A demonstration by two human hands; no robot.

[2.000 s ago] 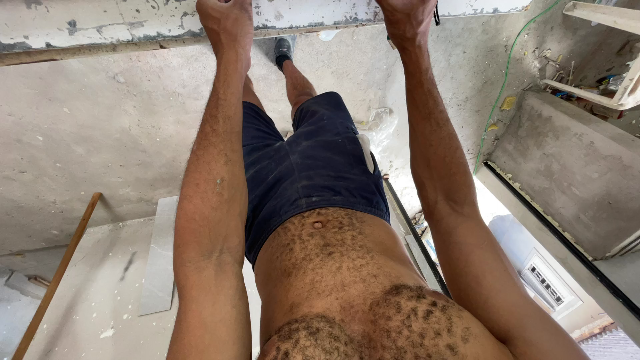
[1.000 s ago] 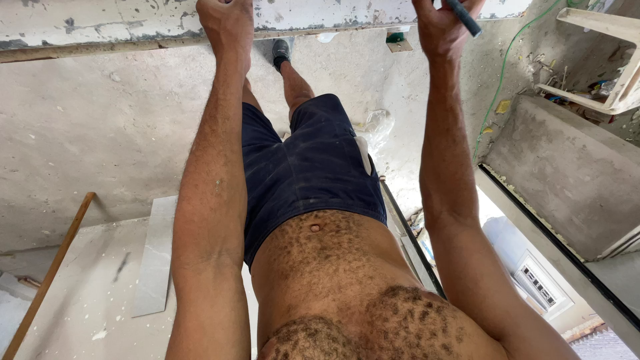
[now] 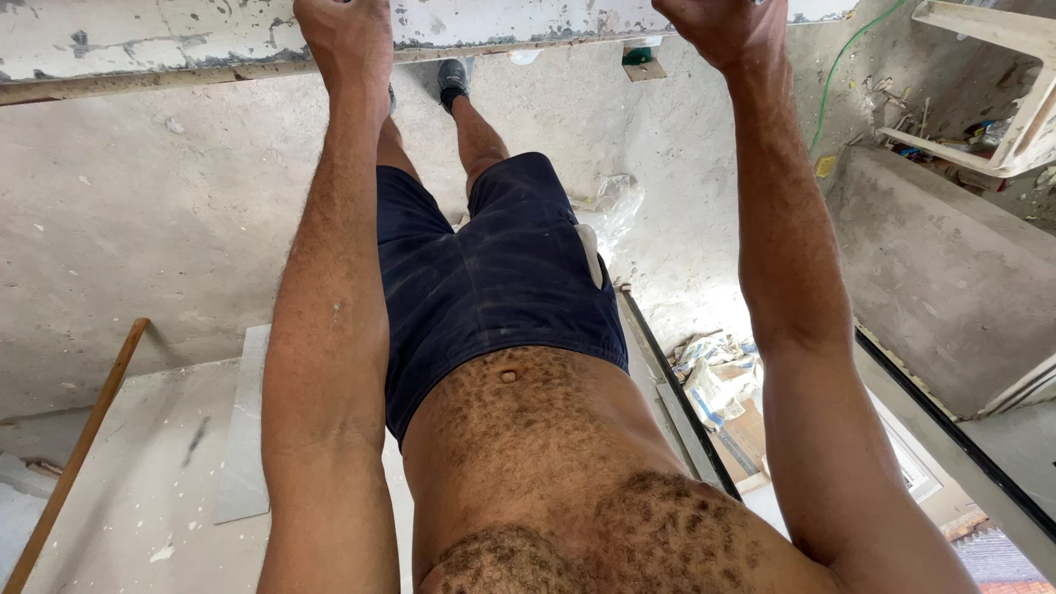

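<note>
My left hand (image 3: 351,37) is at the top edge of the view, over a paint-spattered white board (image 3: 511,21). Its fingers are cut off by the frame, with only a sliver of something dark beside them. My right hand (image 3: 730,29) is at the top right, over the same board, with its fingers mostly out of view. A small bit of an object shows at its top edge; what it is cannot be told. Both forearms reach forward on either side of my dark blue shorts (image 3: 495,264).
A wooden pole (image 3: 82,454) leans at the lower left beside a grey tile (image 3: 247,429). Clear plastic (image 3: 615,202) and crumpled bags (image 3: 718,379) lie right of my legs. A green cord (image 3: 837,70) and a dirty white plastic frame (image 3: 1023,124) are at the upper right.
My right hand has moved up since one second ago, when a dark rod-like object showed in it; that object is now mostly out of frame. The left hand has hardly moved.
</note>
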